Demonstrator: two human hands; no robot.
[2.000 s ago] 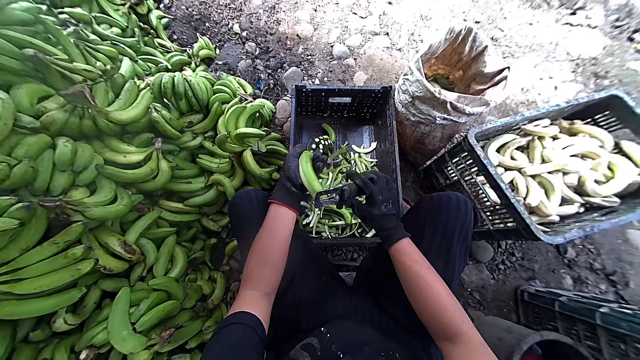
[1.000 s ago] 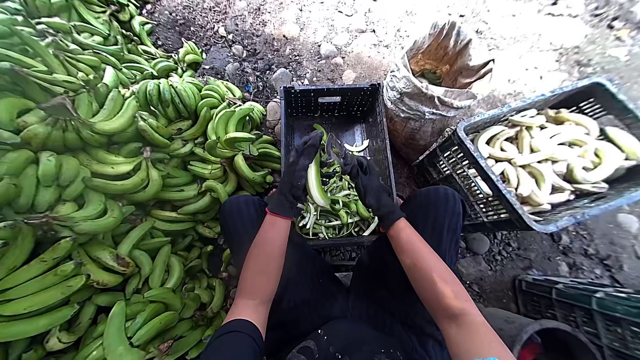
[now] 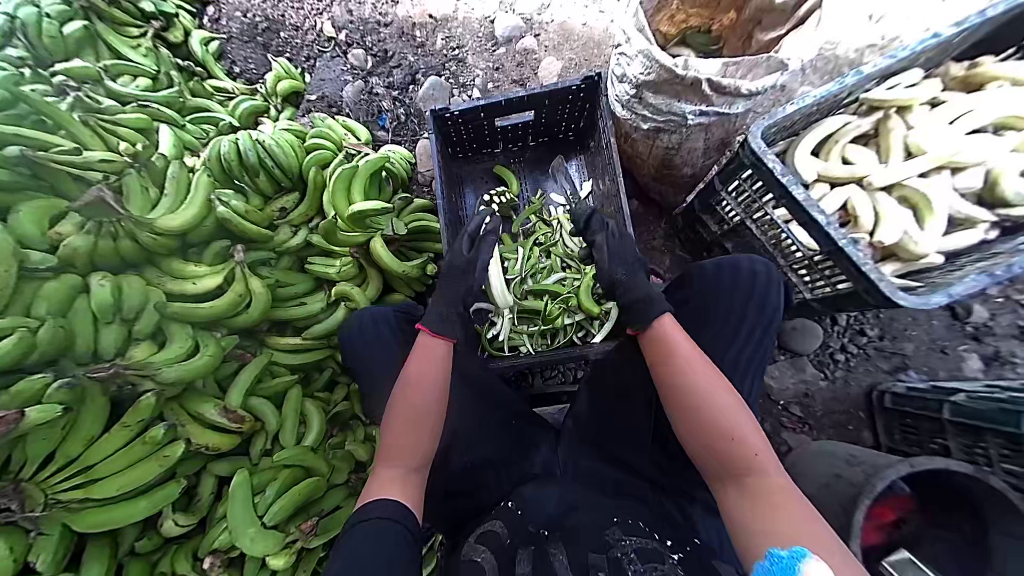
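Note:
A black plastic crate (image 3: 524, 104) stands between my knees with green peel strips (image 3: 552, 288) heaped in its near half. My left hand (image 3: 464, 260), in a black glove, is at the crate's left side, holding a partly peeled green plantain (image 3: 500, 276) whose pale flesh shows. On the right side of the crate is my gloved right hand (image 3: 612, 252), with a knife blade (image 3: 563, 176) pointing away from its fingers; the handle is hidden. Beyond my left fingertips lies a cluster of cut stem ends (image 3: 498, 198) beside a small green piece (image 3: 506, 178).
Bunches of green plantains (image 3: 216, 288) pile up on the left. At the right, a crate (image 3: 852, 268) holds peeled plantains (image 3: 912, 176). A woven sack (image 3: 680, 104) stands behind it. Lower right are a round container (image 3: 880, 472) and another crate (image 3: 952, 408).
The plantain in my left hand, mostly green two seconds ago, now shows a wide pale side. My right hand has moved away from it to the crate's right side.

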